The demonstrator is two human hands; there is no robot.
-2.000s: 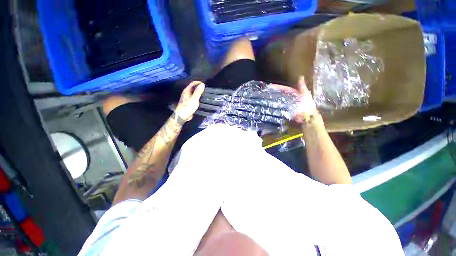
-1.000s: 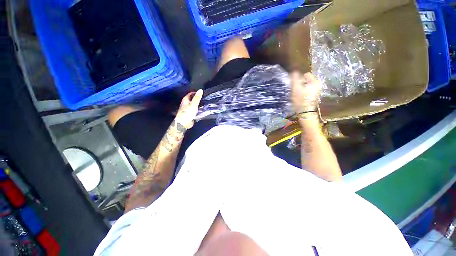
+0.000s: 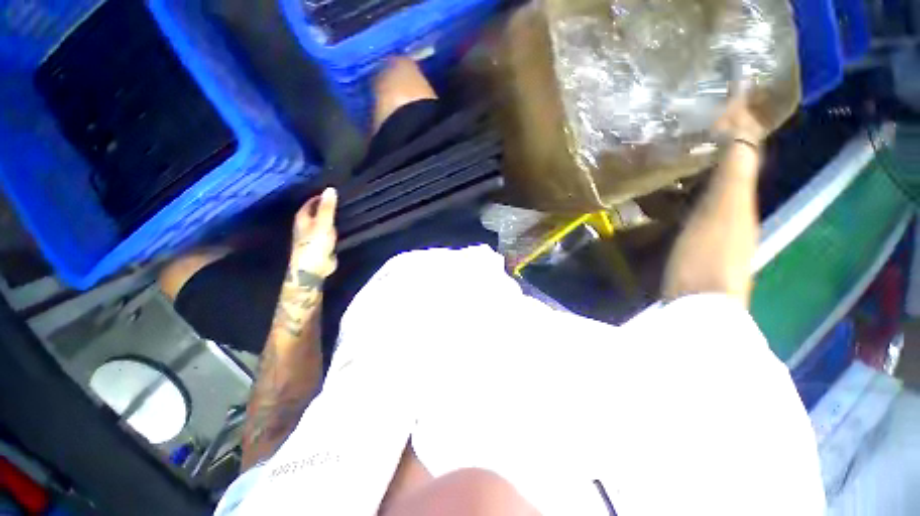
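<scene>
My left hand grips the left end of several long black housings held side by side above my lap. They look matte and bare, without film. My right hand is blurred over the open brown carton at the right. Clear crumpled film lies in and over the carton, and some shows at my right fingers. Whether the right fingers still hold the film cannot be told.
A blue crate with black pieces is at upper left. A second blue crate with black pieces is at top centre. A yellow strip lies below the carton. A green-topped line is at right, a round white disc at lower left.
The film has come off the housings, which now show bare in my left hand. My right hand has moved right and forward, over the carton. The view has shifted, with crates and carton further left.
</scene>
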